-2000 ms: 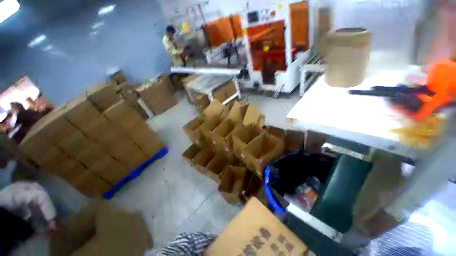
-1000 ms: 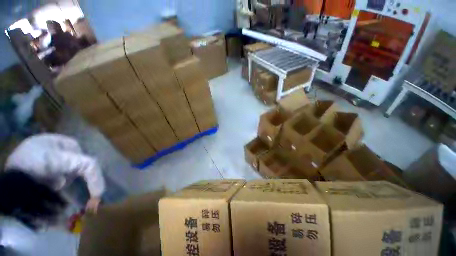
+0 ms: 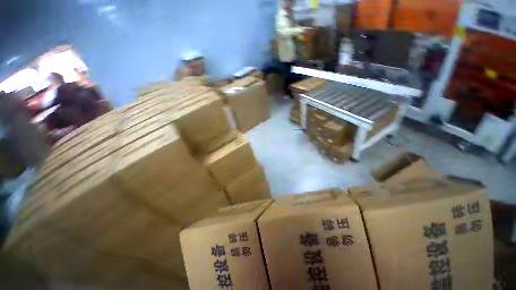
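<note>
Three closed brown cartons with black print stand side by side close in front of me at the bottom of the view: a left one, a middle one and a right one. Their sides touch or nearly touch. They are cut off by the lower edge. Neither of my hands shows; whatever bears the cartons is out of view. A large pallet stack of brown cartons stands just left of and beyond them.
A roller table with cartons beneath stands behind. The orange-and-white machine is at the right. A person stands at the back. More people are at the left. A large carton stands behind the stack. An open carton flap shows beyond the right carton.
The three cartons stay in front of me while the pallet stack and roller table look nearer. The open cartons have mostly dropped from view. The crouching person at lower left is gone from view.
</note>
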